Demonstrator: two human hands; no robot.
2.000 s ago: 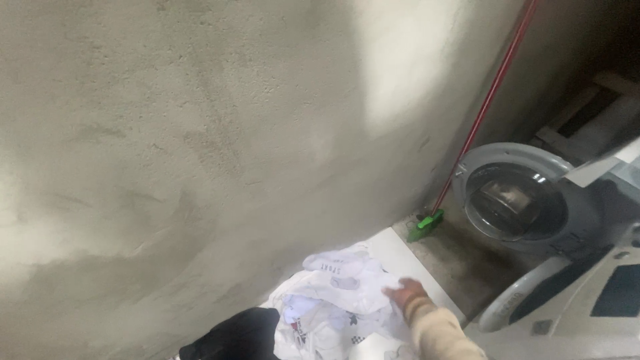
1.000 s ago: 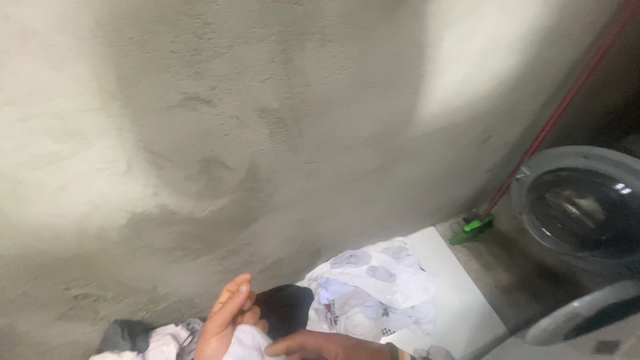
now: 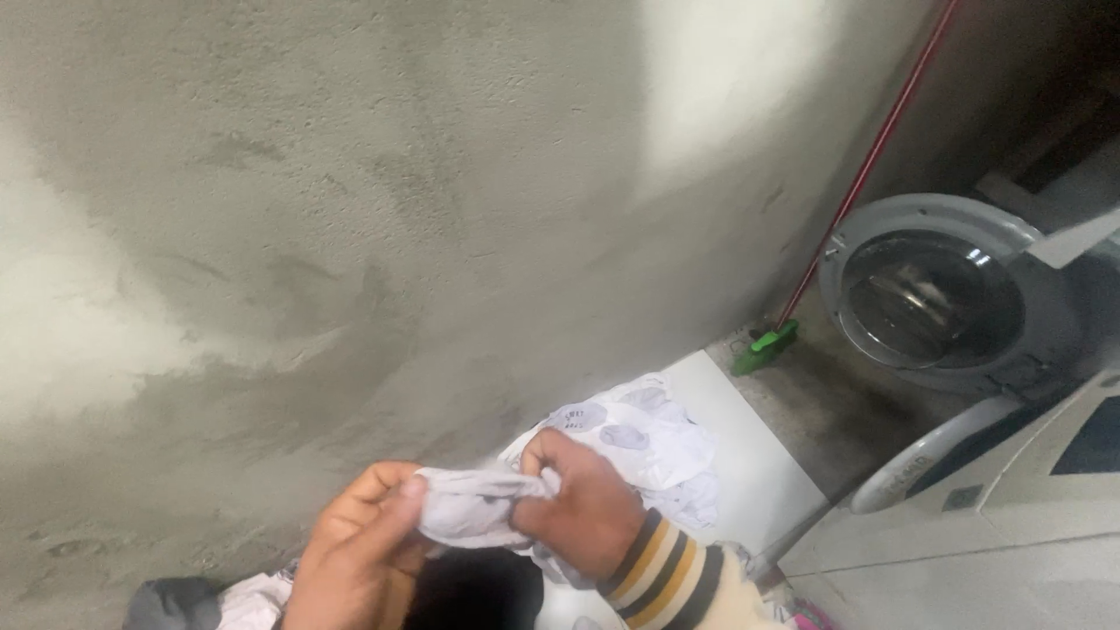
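Observation:
My left hand (image 3: 363, 547) and my right hand (image 3: 582, 503) stretch a small white cloth item (image 3: 477, 507) between them, each pinching one end; it may be a sock. My right wrist has a cream sleeve with a striped cuff. Behind my right hand, white garments (image 3: 669, 446) with grey patches lie heaped on a white surface. A black cloth (image 3: 481, 591) is below the held item. Grey cloth (image 3: 171, 604) and pale cloth (image 3: 254, 602) lie at the lower left, partly hidden by my left hand.
A rough plastered wall (image 3: 350, 219) fills the left and centre. A green broom head (image 3: 766, 347) on a red pole (image 3: 875, 149) leans in the corner. At right are an open round washing machine door (image 3: 936, 297) and a pale machine panel (image 3: 945, 525). The white surface's edge (image 3: 770, 437) borders the floor.
Two seconds ago one hand was at the white garment heap. A second ago both hands were together at the lower left with white cloth; now they are apart, with the cloth spread between them.

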